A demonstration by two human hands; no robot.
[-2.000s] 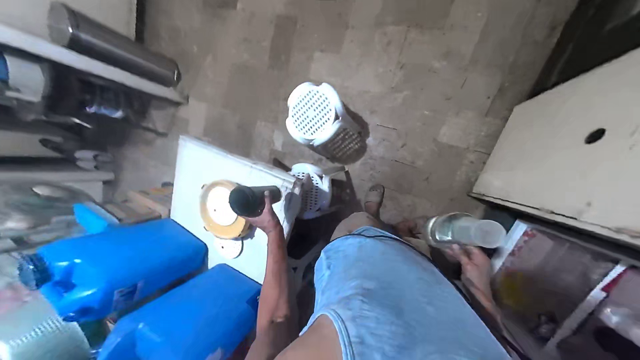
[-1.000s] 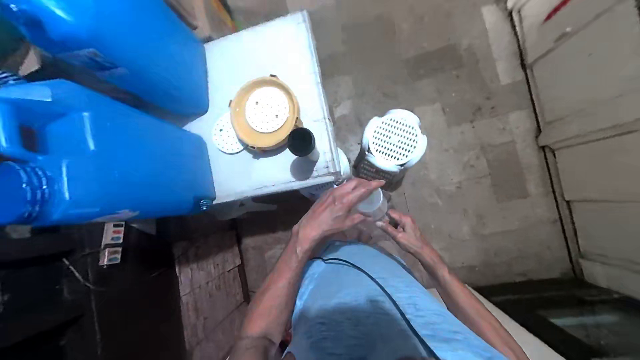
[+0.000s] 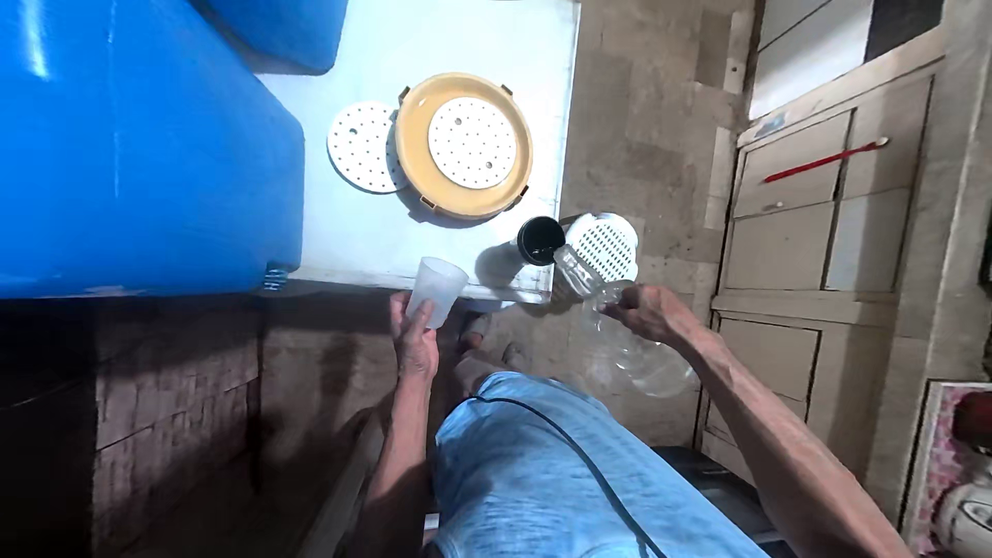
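Note:
My left hand (image 3: 416,333) holds a translucent plastic cup (image 3: 439,291) upright but tilted, just off the front edge of the white table (image 3: 356,240). With my right hand (image 3: 647,310) I grip a clear plastic pitcher or jug (image 3: 651,364) near its top; its narrow end tilts toward a black cup (image 3: 541,240) at the table's right corner. Whether liquid flows is hard to tell. Behind the cups lies a tan round basin (image 3: 411,155) with a white perforated disc (image 3: 473,143) in it. A second perforated disc (image 3: 363,147) lies partly under the basin's left side.
Large blue plastic containers (image 3: 155,155) fill the left side of the table. A white perforated stool (image 3: 608,248) stands on the floor beyond the table's right corner. Pale cabinet doors (image 3: 783,240) line the right, and a brick-patterned surface (image 3: 178,395) is at lower left.
My hands, together around a pale cup one second ago, are now apart. The left has the translucent cup, and the right holds the clear vessel by the black cup. The view has shifted.

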